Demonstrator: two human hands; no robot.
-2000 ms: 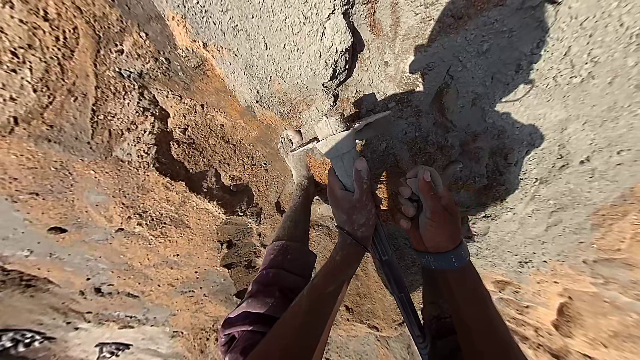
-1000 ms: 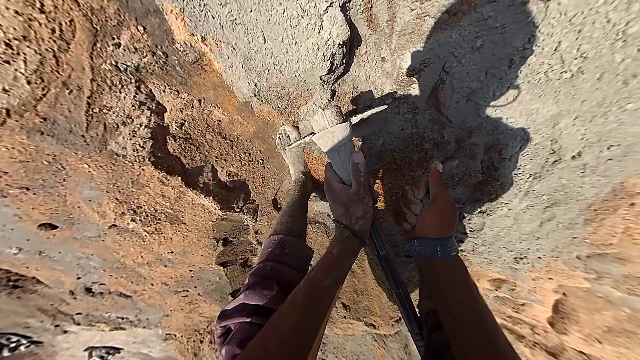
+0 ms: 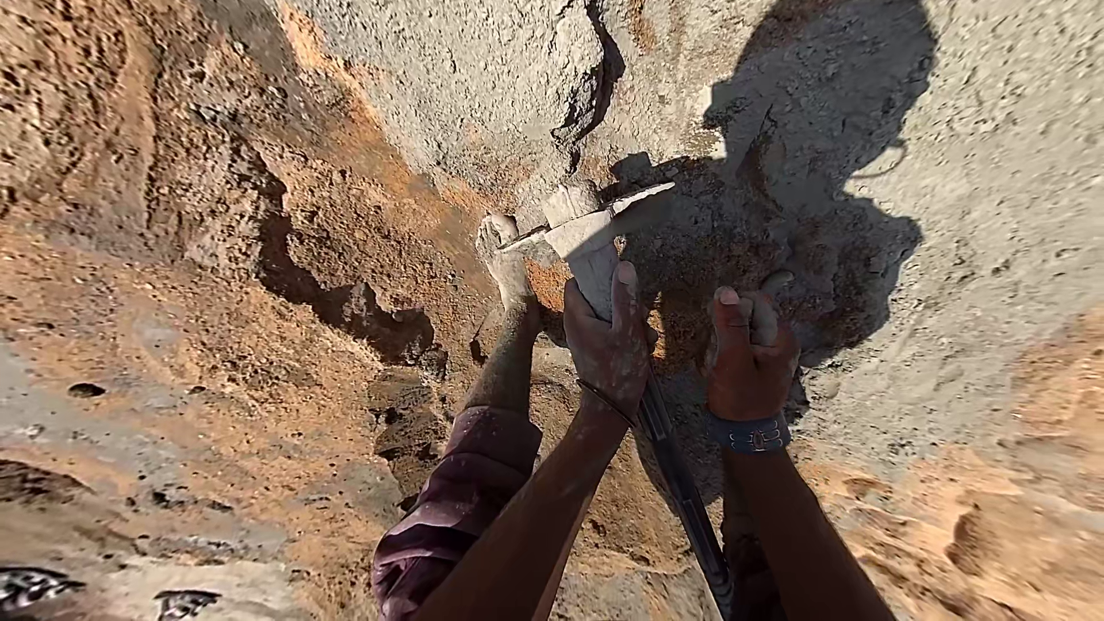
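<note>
A pick or mattock head (image 3: 591, 226), coated in grey dried mud, lies crosswise near the middle. My left hand (image 3: 609, 336) grips the tapered grey part just below it, thumb along the top. From under that hand a long dark ribbed handle (image 3: 681, 483) runs down to the lower edge. My right hand (image 3: 752, 354), with a blue band at its wrist, is apart from the tool, fingers curled and thumb up; nothing shows in it, though its palm is hidden. Left of the head is what looks like a dusty bare foot (image 3: 507, 263), below rolled purple cloth (image 3: 466, 483).
Rough grey ground (image 3: 483, 78) with a deep crack (image 3: 599, 86) rises beyond the tool head. Broken orange-brown earth (image 3: 345, 233) with a jagged ledge is at the left. A dark shadow (image 3: 828, 129) falls across the grey ground at the right.
My right hand has turned at the wrist, its curled fingers now showing beside the thumb. My left hand keeps its hold near the tool head. The shadow at the right has shifted a little.
</note>
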